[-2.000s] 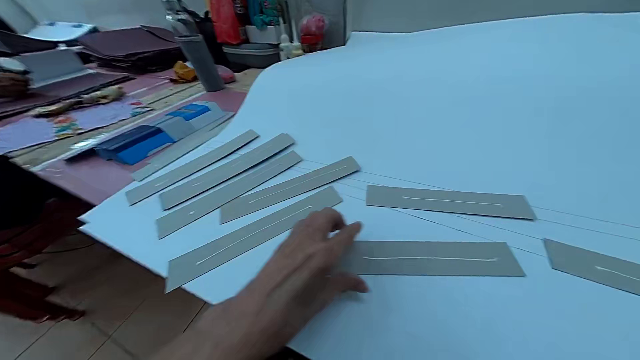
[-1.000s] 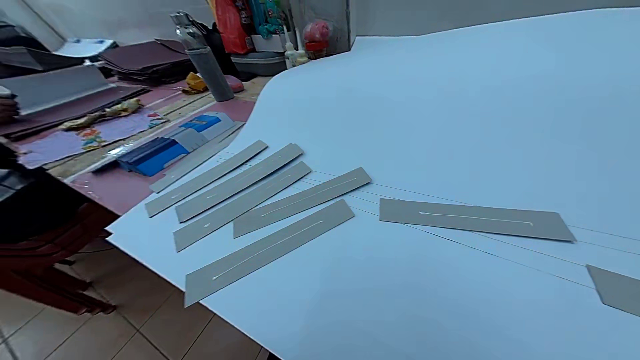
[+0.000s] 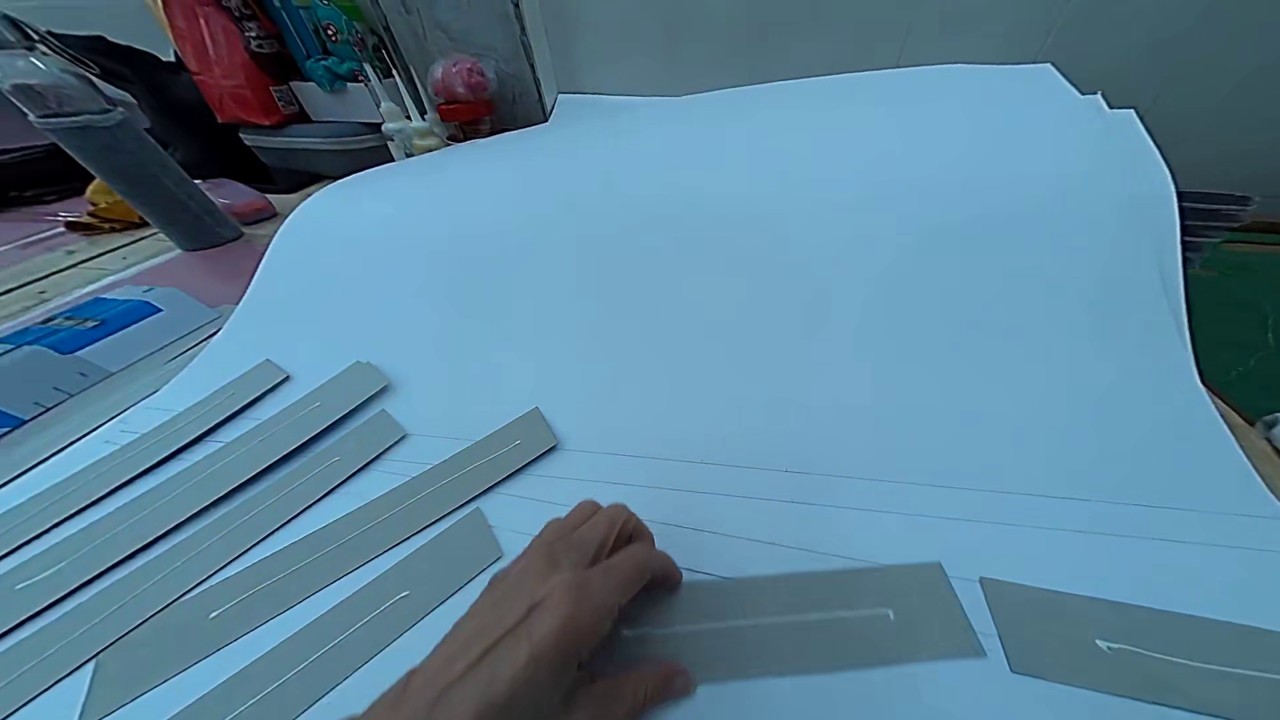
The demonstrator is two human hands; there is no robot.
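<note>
My left hand [image 3: 560, 620] reaches in from the bottom edge, palm down. Its thumb and fingers grip the left end of a grey board strip [image 3: 800, 620], which bears a pale line along its middle and is slightly blurred. Another grey strip [image 3: 1140, 640] lies just right of it. Several slanting grey strips, among them a long one [image 3: 400, 530] and a shorter one [image 3: 370, 620], lie at the left. A large white sheet [image 3: 780, 290] with thin drawn lines is under them. My right hand is not in view.
A grey bottle [image 3: 140, 170] leans at the upper left. Behind it are a red bag [image 3: 235, 60], a grey container [image 3: 315, 150] and a red-capped jar [image 3: 465, 95]. A blue and grey item [image 3: 85, 325] lies beside the sheet. A pale wall [image 3: 850, 35] stands behind.
My left hand, out of view one second ago, is back and has taken hold of a grey strip. Two seconds ago it was at another strip. The view has shifted closer to the sheet.
</note>
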